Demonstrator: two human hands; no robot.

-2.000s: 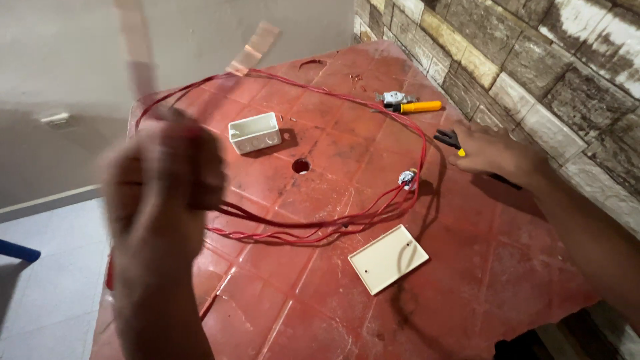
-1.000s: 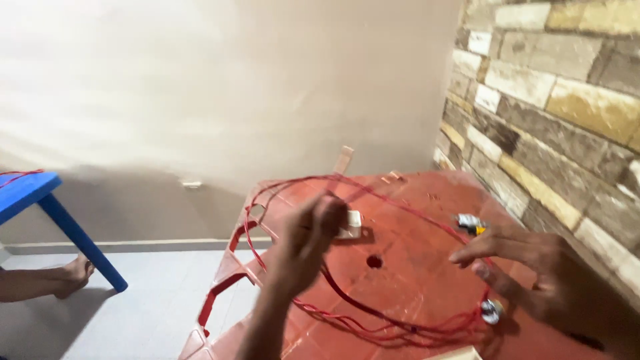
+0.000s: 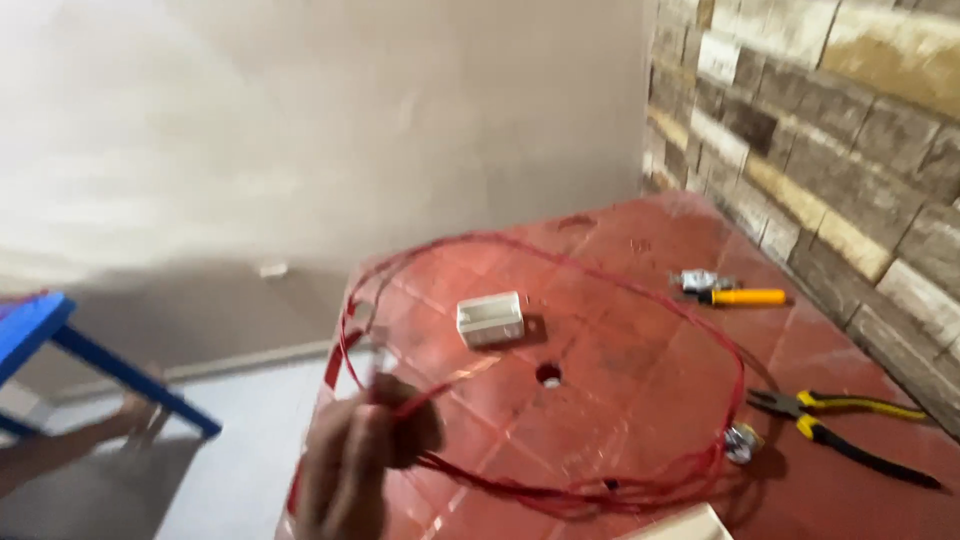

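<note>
Blurred, my left hand (image 3: pixel 367 450) holds red insulated wires (image 3: pixel 431 396) near their end; a stripped copper end (image 3: pixel 480 367) sticks out to the right. From the hand the red wire loop (image 3: pixel 637 285) runs around over the red plastic table (image 3: pixel 637 420) to a small metallic fitting (image 3: pixel 741 442) on the right. Inside the loop sits an open white electrical box (image 3: pixel 490 321). Combination pliers (image 3: pixel 806 412) with black and yellow handles lie with spread handles at the right. Behind them are a yellow-handled screwdriver (image 3: pixel 750 298) and a metal-framed electrical device (image 3: pixel 699 280). My right hand is out of view.
A cream cover plate (image 3: pixel 686 525) is cut off by the bottom edge. The table has a round center hole (image 3: pixel 549 373). A stone-clad wall (image 3: pixel 810 157) stands at the right, a plain wall (image 3: pixel 337 127) behind. At left are blue furniture (image 3: pixel 135 375) and another person's foot (image 3: pixel 142 409).
My right hand, near the pliers two seconds ago, has left the view, and the pliers lie on the table. My left hand still holds wire, now lower. The view has shifted.
</note>
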